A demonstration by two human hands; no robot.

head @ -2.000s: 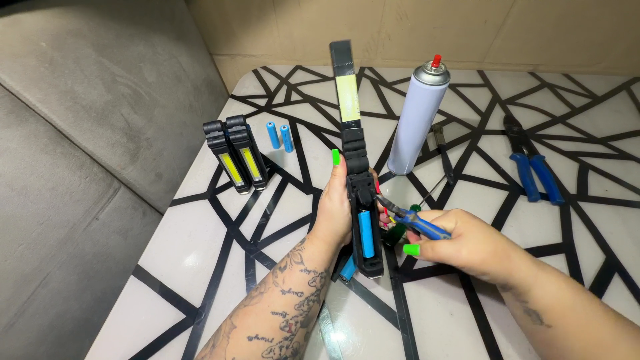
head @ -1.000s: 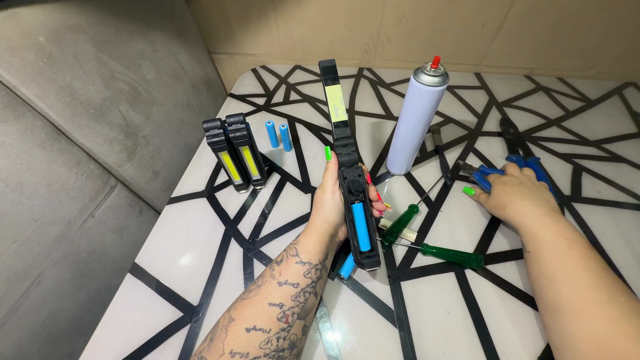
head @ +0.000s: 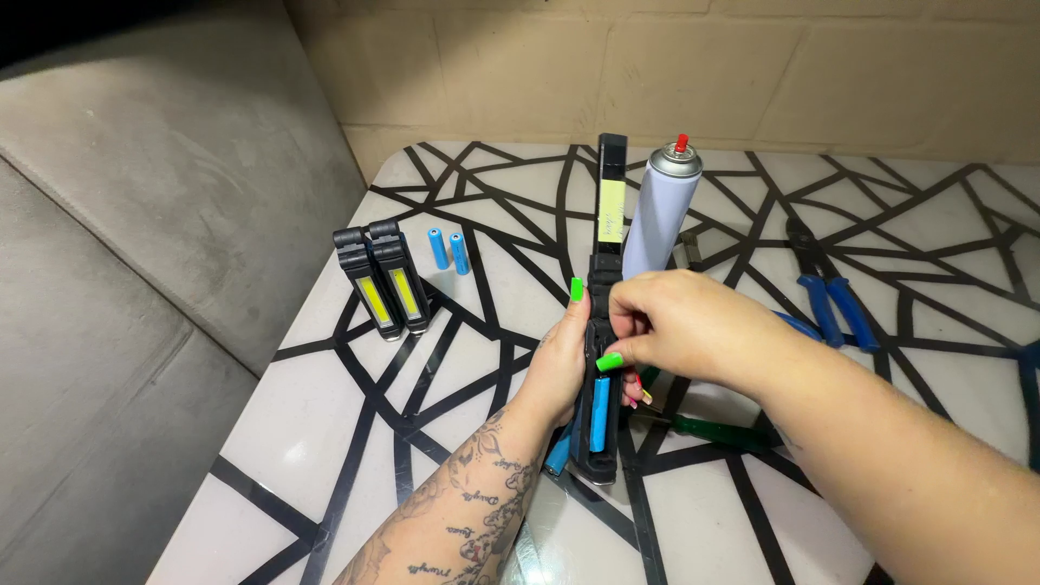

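Note:
My left hand holds a black folding work light upright over the table, its housing open and a blue cylindrical battery lying inside. A pale yellow label with writing is on its upper part. My right hand is at the middle of the light, thumb and fingers bent close together just above the battery; whether they pinch a small part is hidden. Another blue cell shows behind the light's lower end. A green-handled screwdriver lies on the table beneath my right forearm.
Two black work lights with yellow strips stand at the left, beside two blue batteries. A spray can with a red nozzle stands behind the held light. Blue-handled pliers lie at the right, and another blue handle is partly hidden.
My right hand set down the blue-handled pliers at the right and has come back left to the work light. My left hand still holds the light.

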